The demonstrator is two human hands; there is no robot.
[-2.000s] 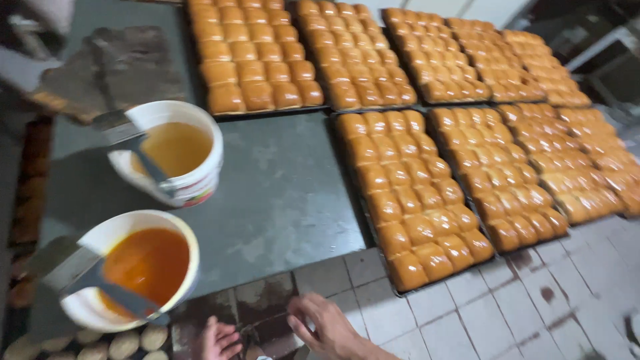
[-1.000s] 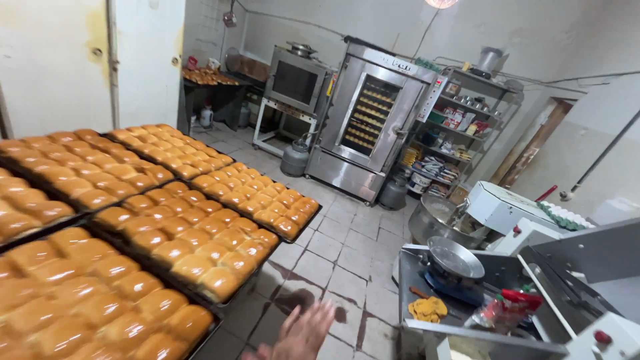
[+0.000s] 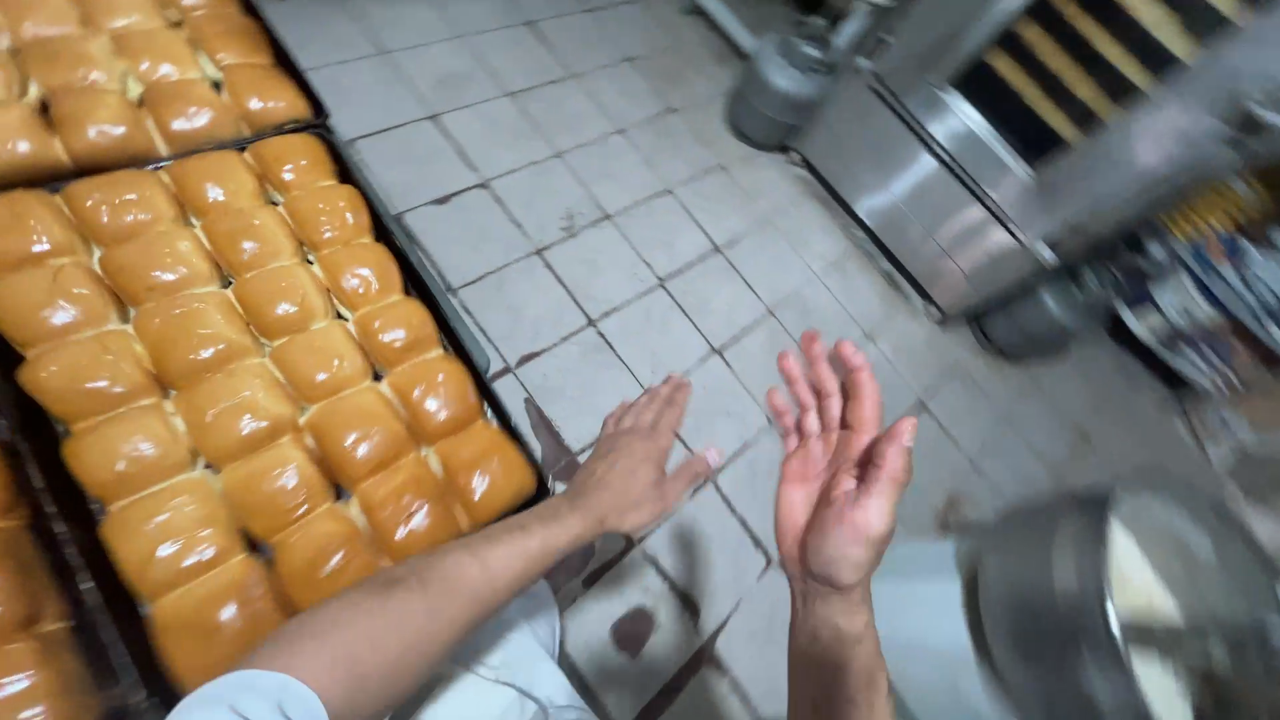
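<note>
Over the tiled floor, my left hand [image 3: 640,460] is empty with its thumb apart from the fingers, its back facing up. Its forearm passes over the near corner of a dark baking tray of glossy golden bread rolls [image 3: 235,410]. To its right, my right hand [image 3: 840,450] is raised, palm showing, fingers loosely spread and holding nothing. The hands do not touch each other. More rolls [image 3: 110,80] lie in a tray behind, and others [image 3: 30,600] at the lower left edge.
A metal mixing bowl [image 3: 1040,600] stands at the lower right, blurred. At the upper right is a stainless steel oven [image 3: 900,190], with a gas cylinder [image 3: 780,90] by its side. Dark stains mark the grey floor tiles [image 3: 620,240].
The view has swung from the trays and buckets across the room, then down to the floor. Both hands now show in full, where one second ago only one showed low in view.
</note>
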